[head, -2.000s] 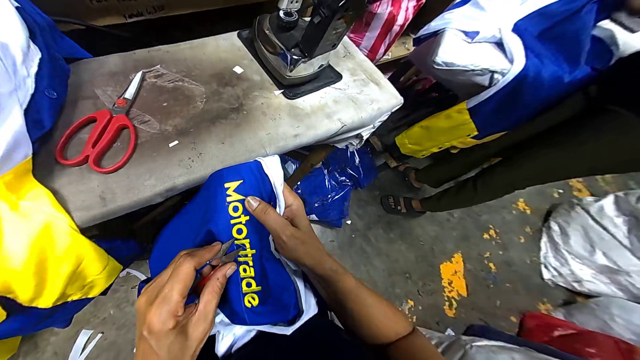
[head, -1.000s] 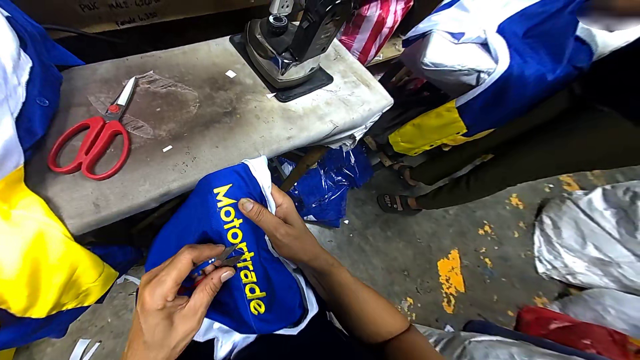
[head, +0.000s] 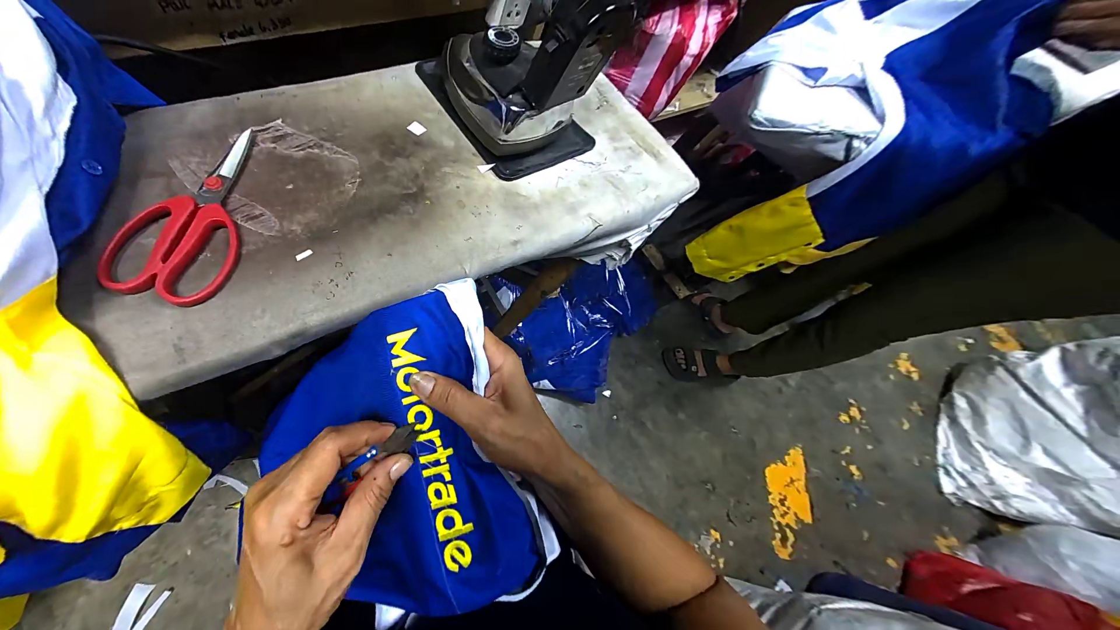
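Observation:
My left hand (head: 306, 525) holds small thread snips (head: 401, 440) with a blue handle part between thumb and fingers, their dark blades at the yellow lettering on a blue cloth piece (head: 350, 385) with white edging. My right hand (head: 503, 407) grips that cloth by its upper right edge, thumb on the lettering, the other fingers mostly hidden behind. Red-handled scissors (head: 179, 236) lie on the padded table (head: 367, 236), up and to the left of both hands. An electric iron (head: 516, 96) rests on a dark pad at the table's far right end.
White, blue and yellow fabric (head: 70, 402) hangs at the left. At the upper right, a co-worker's hand (head: 1089, 22) is at a similar garment (head: 927, 122). Plastic-wrapped blue packs (head: 577, 332) lie beneath the table's edge. Silvery sacks (head: 1041, 429) sit on the floor at right.
The co-worker's hand at the upper right has come into view. My left hand keeps the snips at the lettering, and my right hand still grips the cloth's edge.

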